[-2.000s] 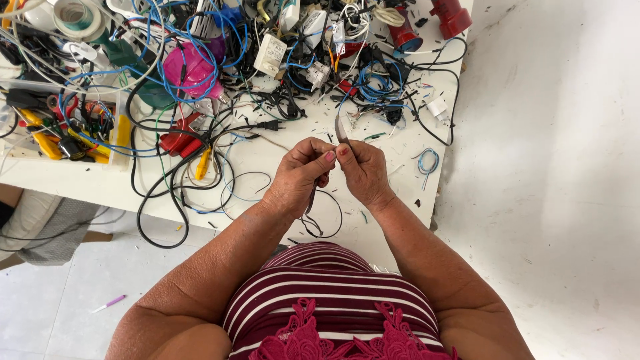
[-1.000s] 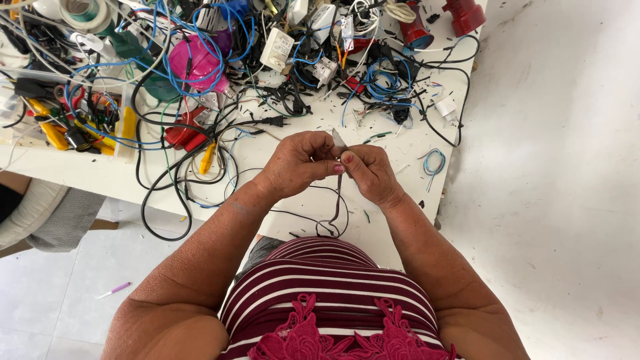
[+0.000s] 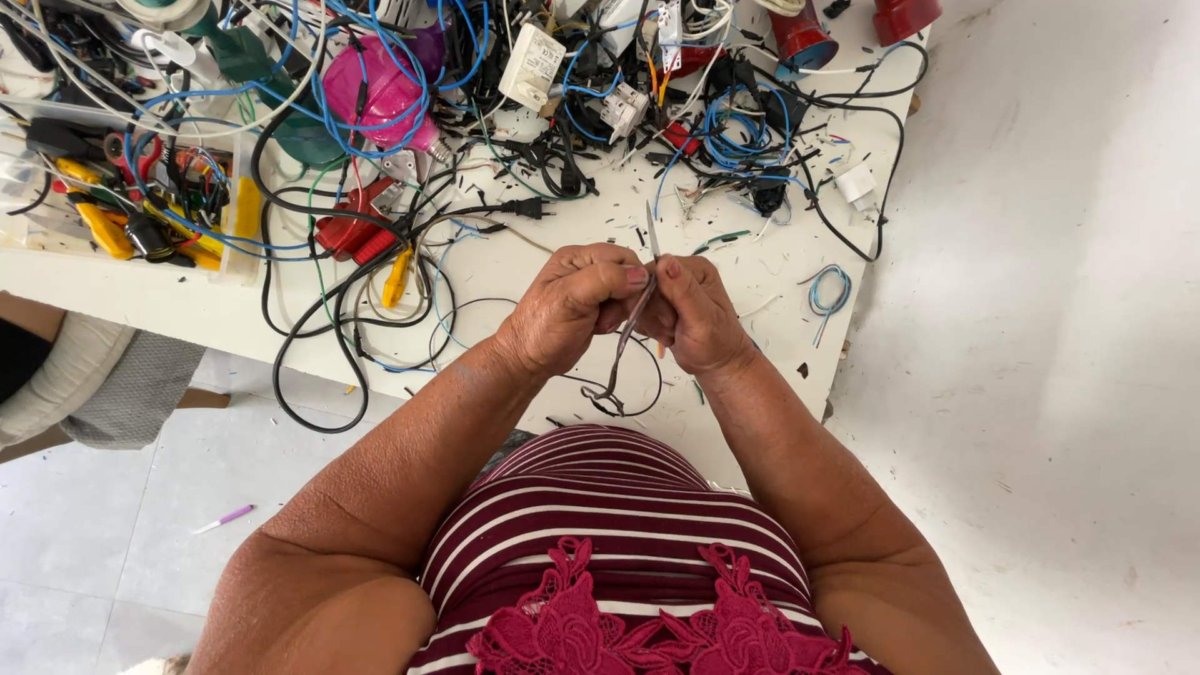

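Observation:
Close together over the near part of the table, my left hand (image 3: 586,298) grips a dark twisted wire (image 3: 622,354) between thumb and fingers. Its lower end hangs toward my striped top, where it is bent and loose. My right hand (image 3: 696,309) holds a small knife, whose pointed metal blade (image 3: 652,230) sticks up past the thumb; the handle is hidden in the fingers. The right fingertips also meet the wire. Behind the wire, a thin dark cable (image 3: 660,380) curves in a loop over the white table (image 3: 787,347).
Tangled cables, a white adapter (image 3: 532,66) and a pink bulb (image 3: 373,92) crowd the far side. A plastic box of tools (image 3: 246,211) stands at left, near a red tool (image 3: 354,223). A small blue wire coil (image 3: 829,291) lies near the right edge. A purple-handled item (image 3: 236,514) lies on the floor.
The wire hangs lower and more visibly below my hands than two seconds ago. Both hands remain close together, with the blade still pointing up.

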